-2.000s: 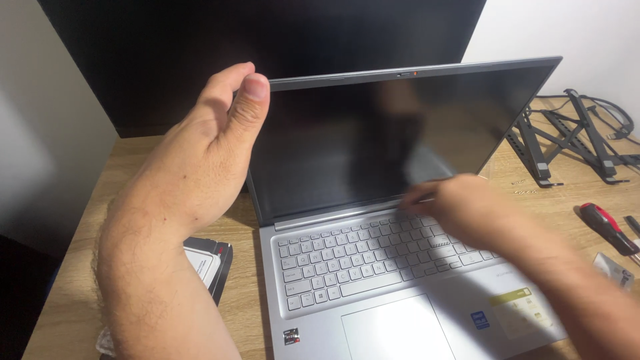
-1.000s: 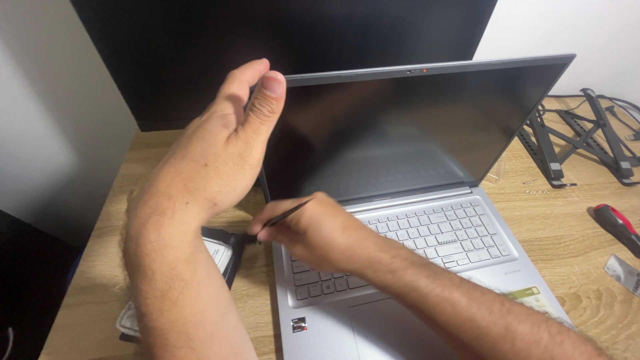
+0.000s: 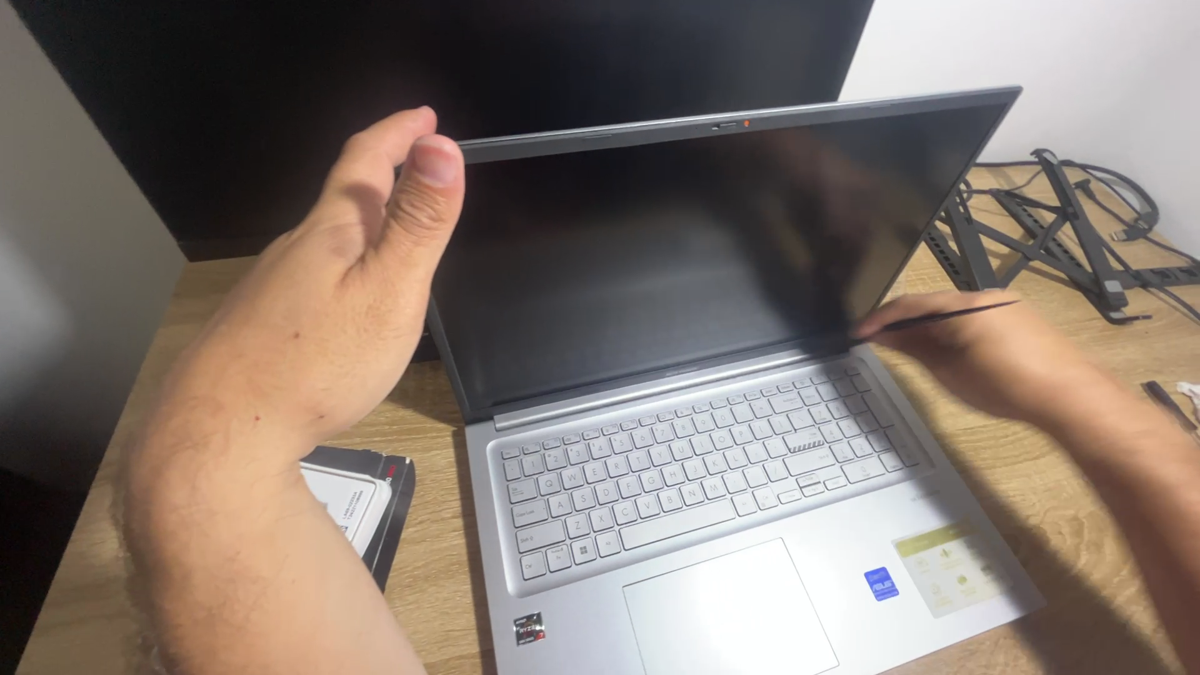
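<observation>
A silver ASUS laptop [image 3: 731, 506] stands open on the wooden desk, its screen [image 3: 675, 253] dark. My left hand [image 3: 366, 225] is at the upper left corner of the lid, thumb in front and the other fingers toward the back edge, gripping it. At the lower right corner of the screen, near the hinge, is my right hand [image 3: 966, 347], somewhat blurred. It holds a thin dark pointed tool [image 3: 952, 316], perhaps a spudger or tweezers; its exact kind cannot be told. The fingertips near the hinge are partly unclear.
Behind the laptop stands a large black monitor [image 3: 234, 103]. A black folding laptop stand [image 3: 1041, 225] and cables lie at the back right. A black box with a white item [image 3: 342, 497] sits left of the laptop, partly behind my left forearm. A small dark object [image 3: 1167, 405] lies at the right edge.
My right hand, with the dark tool, has moved from the left side of the keyboard to the right end of the hinge. My left hand has stayed at the lid's upper left corner.
</observation>
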